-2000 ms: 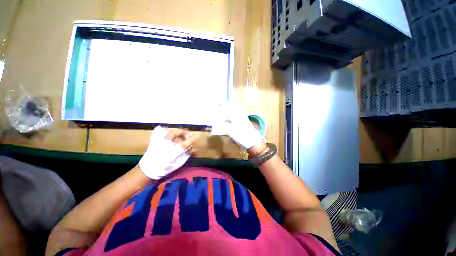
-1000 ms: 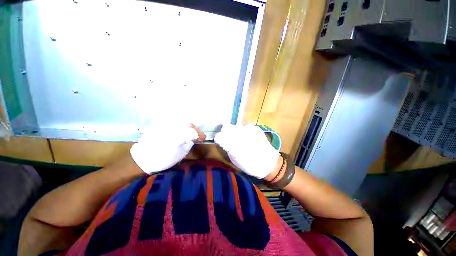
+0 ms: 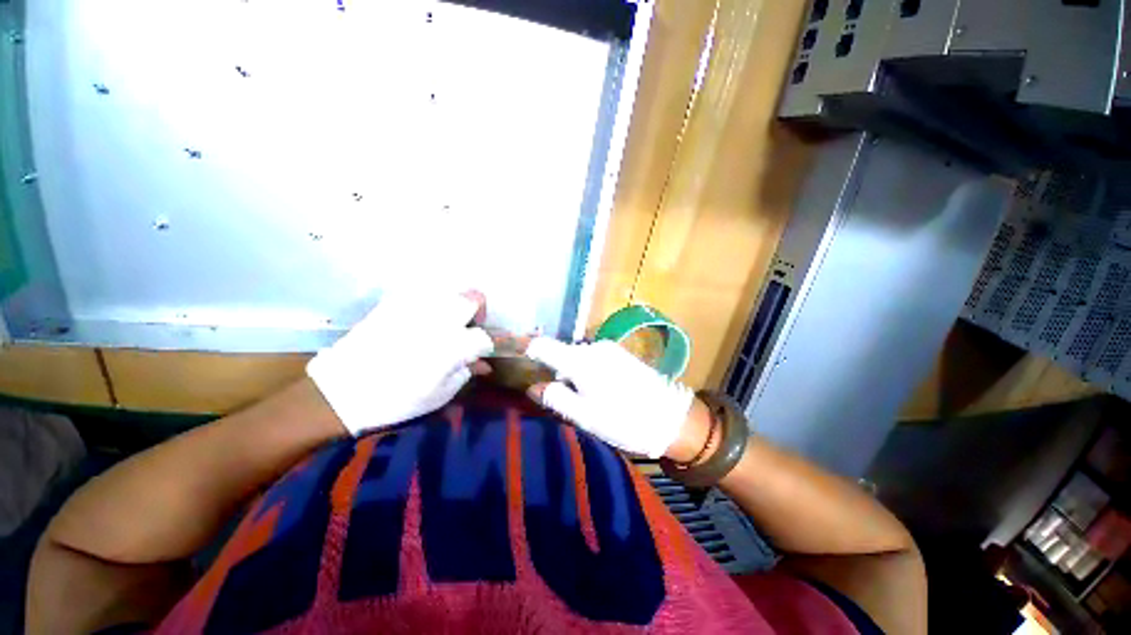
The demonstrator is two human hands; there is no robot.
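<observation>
A shallow metal chassis [image 3: 310, 149] lies open in front of me, its floor glaring white with small dark studs. Its left side wall looks green. My left hand [image 3: 407, 360], in a white fingerless glove, is at the chassis's near edge with its fingers bent. My right hand [image 3: 610, 387], gloved alike, is at the near right corner with its fingertips facing the left ones. A small gap separates them; whether a tape strip is between the fingers cannot be told. A green tape roll [image 3: 680, 347] sits just behind my right hand, partly hidden by it.
A plain metal cover [image 3: 856, 298] lies at the right on the tan bench [image 3: 713, 217]. Grey chassis with cutouts [image 3: 980, 50] stand behind it. Perforated metal parts [image 3: 1067, 267] are at the far right. The bench's near edge runs in front of my body.
The view has moved closer to the chassis since two seconds ago. Both hands have come together at its near edge. In the last second the right hand shifted slightly, uncovering more of the green roll.
</observation>
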